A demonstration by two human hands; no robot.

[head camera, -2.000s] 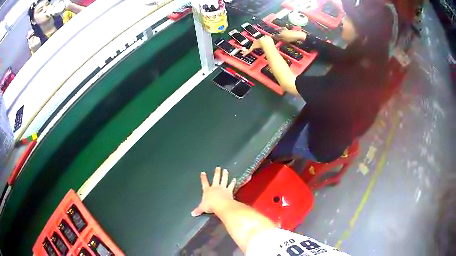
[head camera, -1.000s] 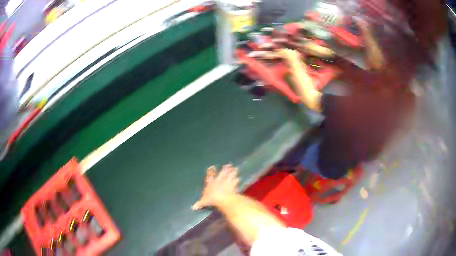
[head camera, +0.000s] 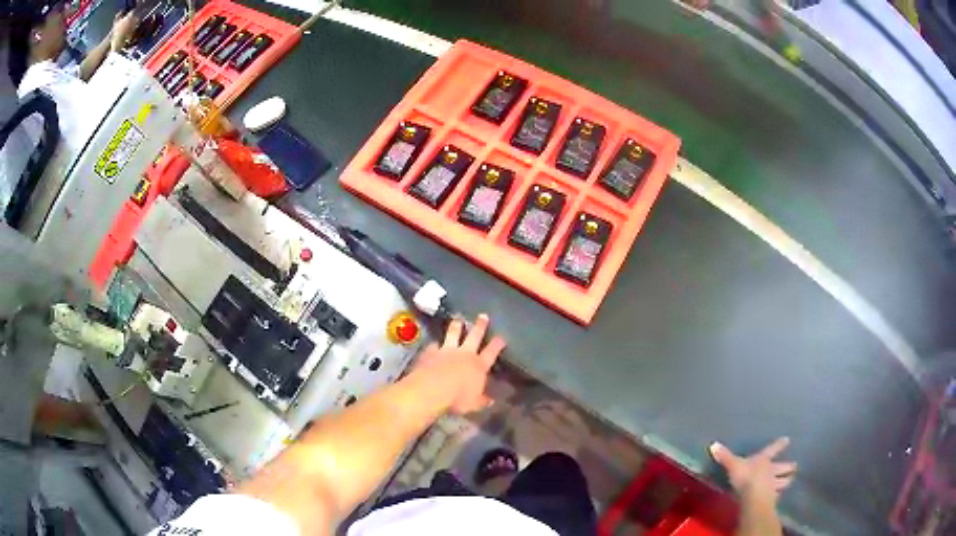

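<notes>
A red-orange parts tray [head camera: 642, 222] lies at an angle on the dark green bench. Several black device housings [head camera: 538, 219] with yellow-gold spots sit in its two rows of pockets; the pocket at the upper left end holds none. My left hand [head camera: 461, 361] is empty with its fingers spread, at the bench edge between the tray and the machine's front corner. My right hand [head camera: 757, 473] is empty and spread at the bench's near edge, lower right of the tray. Neither hand touches the tray.
A benchtop machine [head camera: 356, 361] with a red emergency stop [head camera: 403, 329] and a black fixture [head camera: 262, 333] stands at left. Beyond are a dark slab [head camera: 294, 157], a white oval object [head camera: 264, 113], another filled tray [head camera: 275, 28] and a person [head camera: 65, 79]. A red stool [head camera: 676, 505] is below.
The view has swung from the neighbouring worker's side to the machine and tray. My left hand has come into view; my right hand now shows at the lower right, still spread.
</notes>
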